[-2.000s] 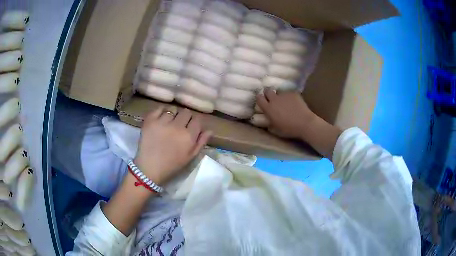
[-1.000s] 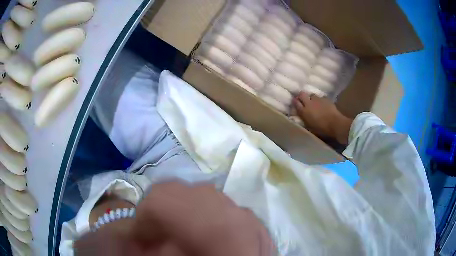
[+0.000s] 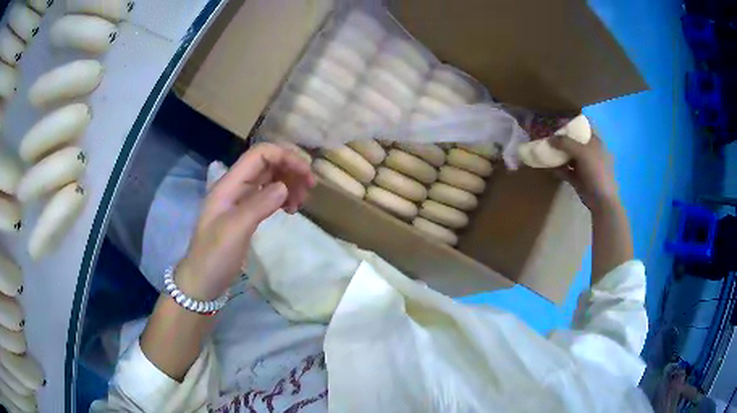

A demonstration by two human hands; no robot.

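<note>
An open cardboard carton (image 3: 412, 250) stands in front of me with cream housing half-shells (image 3: 399, 183) packed in tight rows. A translucent liner sheet (image 3: 380, 113) covers the far rows and is folded back from the near ones. My right hand (image 3: 588, 165) is over the carton's right side and grips a few cream half-shells (image 3: 543, 153) beside the bunched liner edge; whether it also holds the liner I cannot tell. My left hand (image 3: 250, 198) is raised at the carton's near left corner, fingers curled and apart, with nothing seen in it.
At the left, a white-grey bench (image 3: 129, 60) with a dark curved edge bears cream half-shells (image 3: 54, 131) with small black marks at their ends. Carton flaps stand open. Blue stools (image 3: 692, 228) stand on the blue floor (image 3: 646, 145) at the right.
The liner, flat over all rows before, is now pulled back, baring the near shells. My right hand has lifted up and right with shells. My left hand has moved up to the carton corner.
</note>
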